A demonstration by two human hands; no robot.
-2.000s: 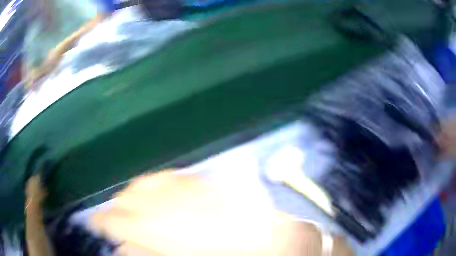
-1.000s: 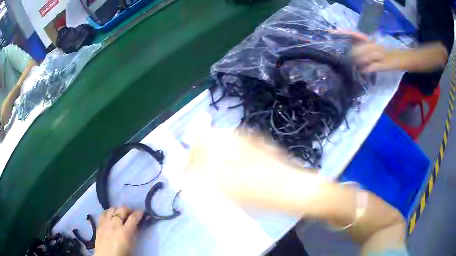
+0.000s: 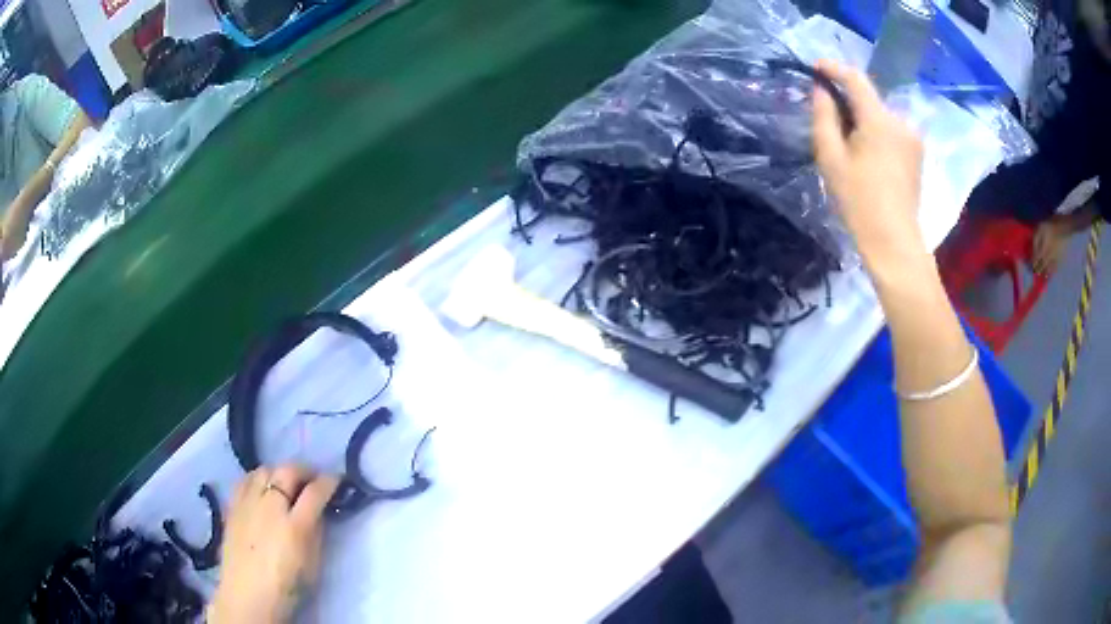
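Note:
My left hand (image 3: pixel 271 530) is at the lower left, its fingertips closed on the end of the black headband (image 3: pixel 252 390), where a C-shaped yoke (image 3: pixel 366 457) joins it. A thin wire curves inside the headband. My right hand (image 3: pixel 867 159) is raised at the upper right, over the clear plastic bag (image 3: pixel 682 85), with a thin dark piece between thumb and fingers. Black parts (image 3: pixel 719 244) spill from the bag's mouth. The hammer (image 3: pixel 548 319), white head and black grip, lies beside them. A single yoke (image 3: pixel 201 530) lies left of my left hand.
A tangled heap of yokes (image 3: pixel 116 585) lies at the lower left. The green belt (image 3: pixel 366 159) runs behind the white sheet (image 3: pixel 487 488). A blue bin (image 3: pixel 853 463) and a red stool (image 3: pixel 993 280) stand below at right. Parts of other people show at both sides.
My right hand has moved from over the hammer to the bag at upper right and now holds a thin dark piece. The hammer is uncovered. The other person's hand has left the bag.

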